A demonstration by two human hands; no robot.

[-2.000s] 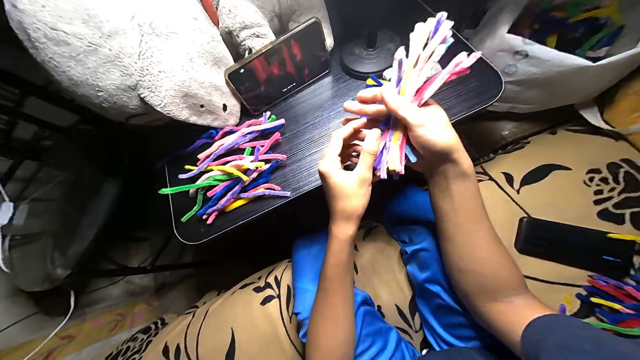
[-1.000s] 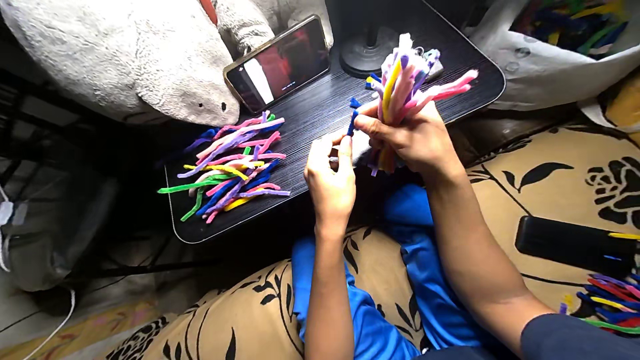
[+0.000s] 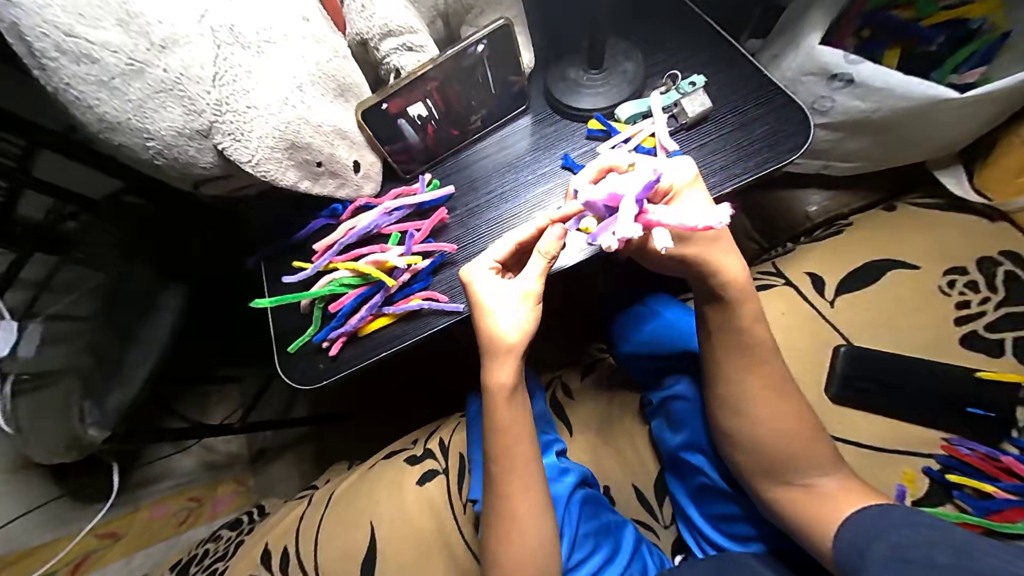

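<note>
A bundle of fuzzy pipe cleaners [image 3: 628,204], mostly purple, pink and white, is held in my right hand [image 3: 688,232] over the table's front edge. My left hand [image 3: 512,288] is at the bundle's left side, thumb and forefinger pinched together near its ends; whether they grip a strand cannot be told. Left of my hands, a loose pile of pipe cleaners [image 3: 376,272] in pink, purple, green, blue and yellow lies on the black table [image 3: 496,224]. Behind my right hand are blue and yellow pieces [image 3: 604,128] and a mint strap with a metal ring [image 3: 660,100].
A smartphone [image 3: 448,96] leans against a white plush toy [image 3: 240,88], beside a round black stand base [image 3: 596,76]. A white bag [image 3: 880,104] holding colourful pieces stands right. On the patterned cushion lie a black device [image 3: 920,388] and more pipe cleaners [image 3: 976,488].
The bundle in my right hand has tipped from upright, its ends now toward me. The mint strap and the blue and yellow pieces behind it show more fully. My left hand remains beside the bundle.
</note>
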